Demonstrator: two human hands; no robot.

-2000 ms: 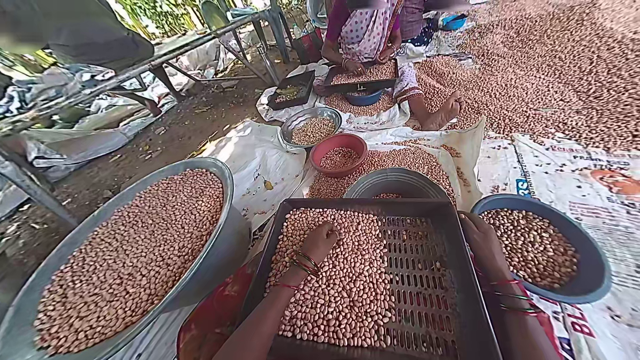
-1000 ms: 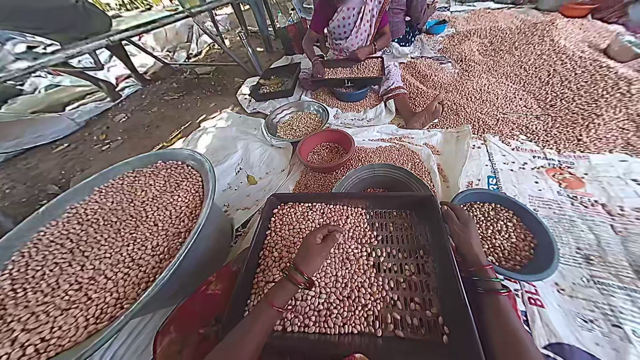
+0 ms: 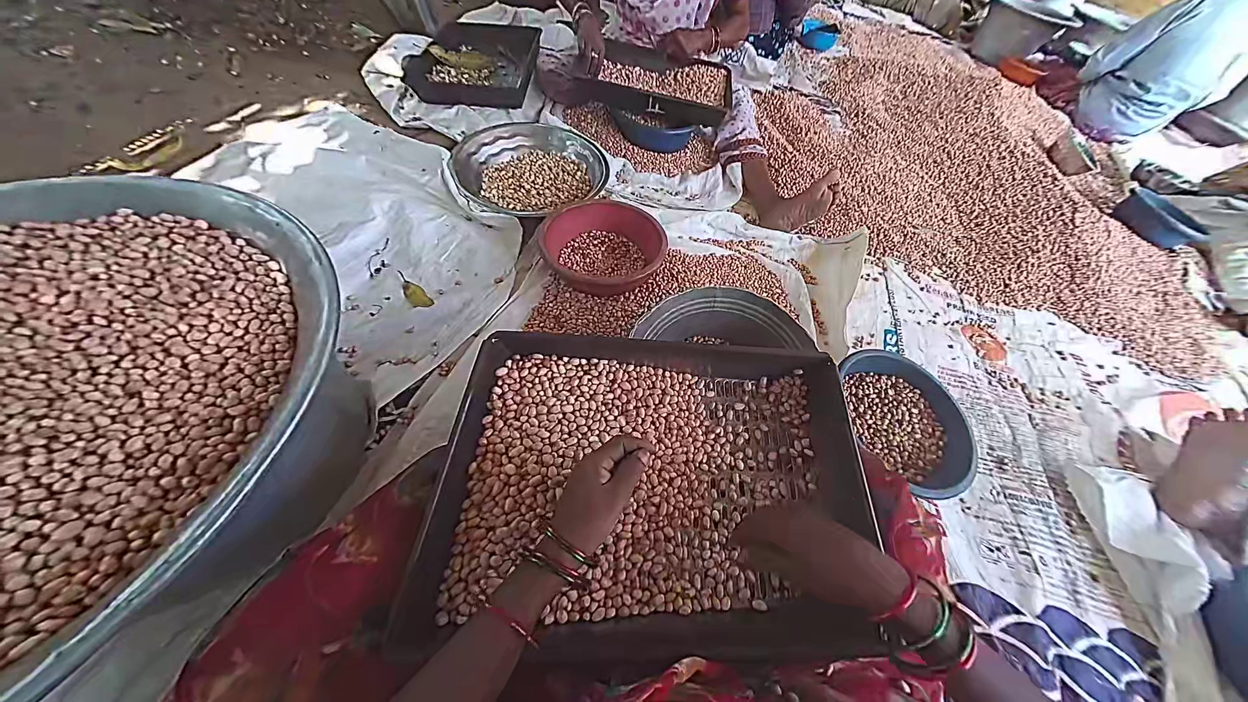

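Note:
A dark slotted sorting tray (image 3: 848, 429) lies across my lap, its left and middle part covered with pinkish shelled peanuts (image 3: 585, 409). Over the middle of these nuts is my left hand (image 3: 600, 492), its fingers curled with thumb against them; whether a nut is between them cannot be told. My right hand (image 3: 809, 551), blurred, reaches over the tray's lower right, above the slots, with its fingertips at the nuts. Bangles circle both wrists. Just beyond the tray's far edge is a grey ribbed basin (image 3: 726, 310), partly hidden. A blue-grey bowl of darker nuts (image 3: 897, 424) touches its right side.
To the left stands a large metal tub (image 3: 322, 322) full of peanuts. Ahead are a red bowl (image 3: 604, 219) and a steel bowl (image 3: 529, 171). A co-worker holds another tray (image 3: 663, 86). A wide peanut heap (image 3: 936, 166) spreads back right; a person's bare foot (image 3: 1209, 473) is at the right edge.
My right hand has left the tray's right rim and moved in over the slots. Nuts now lie at the tray's far right corner, where slots were bare. The view has shifted right.

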